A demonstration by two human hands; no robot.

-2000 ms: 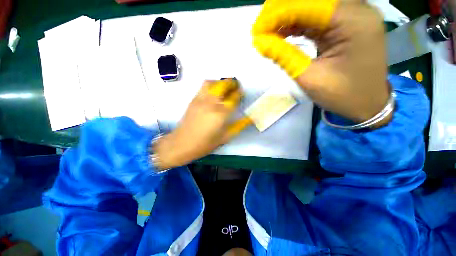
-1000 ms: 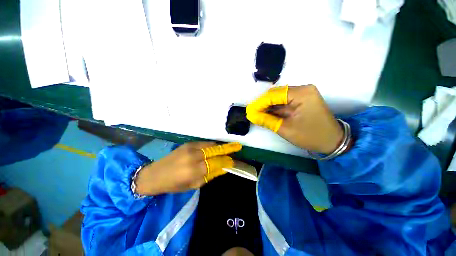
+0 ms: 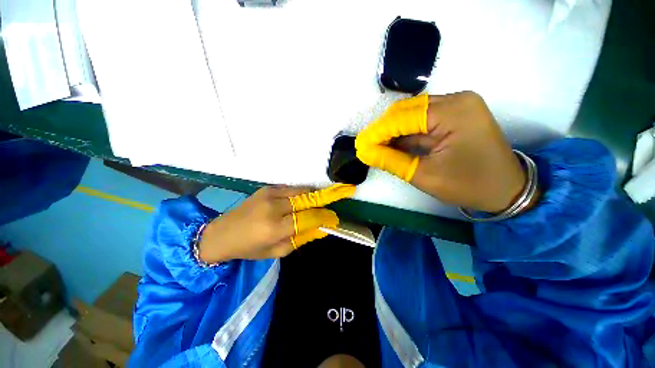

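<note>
A black smartwatch head (image 3: pixel 347 162) lies on the white foam mat (image 3: pixel 287 79) near the bench's front edge. My right hand (image 3: pixel 449 154), with yellow finger cots, pinches at this watch's upper right side; whether it holds a cloth or film is hidden. My left hand (image 3: pixel 251 226) holds a thin pale pad (image 3: pixel 352 233), seen nearly edge-on, below the bench edge; its index fingertip reaches the watch's lower edge. A second watch head (image 3: pixel 410 56) lies on the mat above my right hand, a light streak on its face.
White sheets (image 3: pixel 43 54) are layered at the left. Part of another watch head (image 3: pixel 258 2) is cut off at the top. Crumpled white cloth (image 3: pixel 643 169) lies at the right edge. Cardboard boxes (image 3: pixel 25 291) stand on the floor at the lower left.
From two seconds to one second ago, the pale pad left the mat for my left hand and my right hand came down to the watch. Since then, my left fingertip has moved up to the watch.
</note>
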